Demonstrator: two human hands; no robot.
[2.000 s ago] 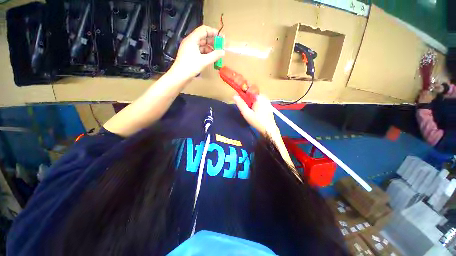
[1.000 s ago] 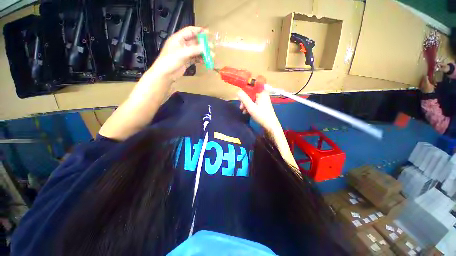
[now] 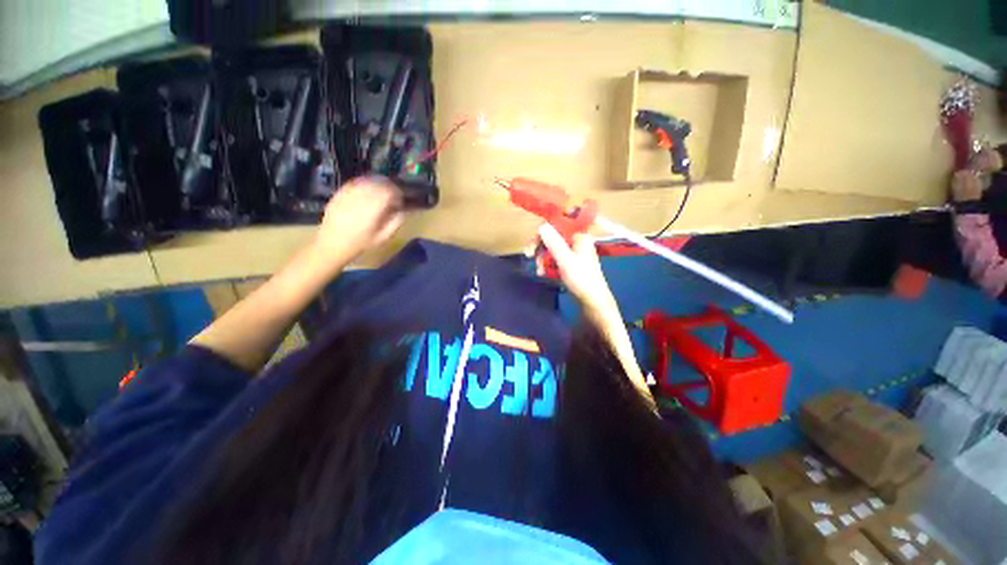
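Note:
Four black speaker housings lie open side up in a row on the bench; the rightmost housing (image 3: pixel 381 94) has a small bit of green, likely a battery cell (image 3: pixel 415 169), near its lower end, with a thin red lead sticking out to the right. My left hand (image 3: pixel 364 213) is blurred at that housing's lower edge; its fingertips and anything in them cannot be made out. My right hand (image 3: pixel 571 252) is shut on the red hot glue gun (image 3: pixel 538 199), its nozzle pointing left, apart from the housing. A long white glue stick (image 3: pixel 707 274) extends from its back.
A cardboard tray (image 3: pixel 720 129) holds a black and orange glue gun (image 3: pixel 666 137) with a cord. Another black item (image 3: pixel 226 17) is behind the row. A red stool (image 3: pixel 751 386) and cartons (image 3: pixel 861 436) are on the floor. Another person's hands hold red wire bundles (image 3: pixel 958 127) at right.
My left hand has moved the green cell from in front of the glue gun left to the rightmost housing. The glue gun is now apart from the cell. The view has shifted.

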